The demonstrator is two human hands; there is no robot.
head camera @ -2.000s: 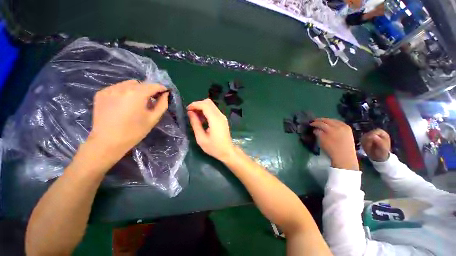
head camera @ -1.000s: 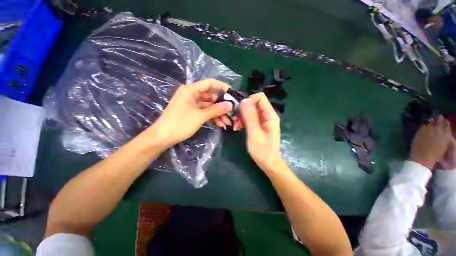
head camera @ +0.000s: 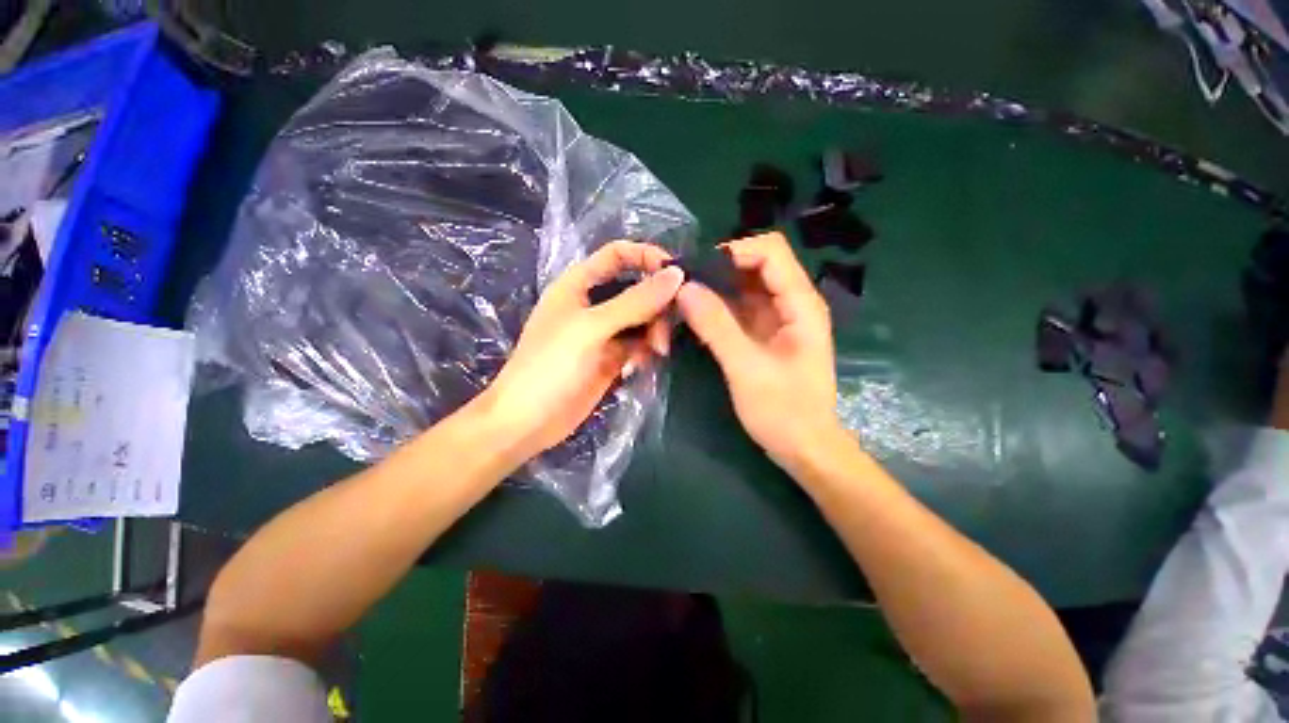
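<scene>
My left hand (head camera: 577, 336) pinches a small black piece (head camera: 679, 267) at its fingertips, over the right edge of the clear bag (head camera: 403, 226). The piece is mostly hidden by the fingers. My right hand (head camera: 775, 339) is close beside it, its thumb tip at the left fingertips and its index finger raised. Whether it also grips the piece cannot be told. The bag is crinkled, with dark contents. A small scatter of black pieces (head camera: 837, 223) lies on the dark green bench (head camera: 933, 494) beyond my right hand.
Another pile of black pieces (head camera: 1117, 360) lies further right. A person's white sleeve (head camera: 1202, 607) is at the lower right. A blue bin (head camera: 156, 184) with a hanging paper sheet (head camera: 110, 417) is at the left. A shiny worn seam (head camera: 792, 106) crosses behind. White cables (head camera: 1227, 64) are at the upper right.
Since two seconds ago, my hands have come together by the bag's right edge. Since one second ago, my right index finger has lifted apart. The view has shifted left, showing more of the bin.
</scene>
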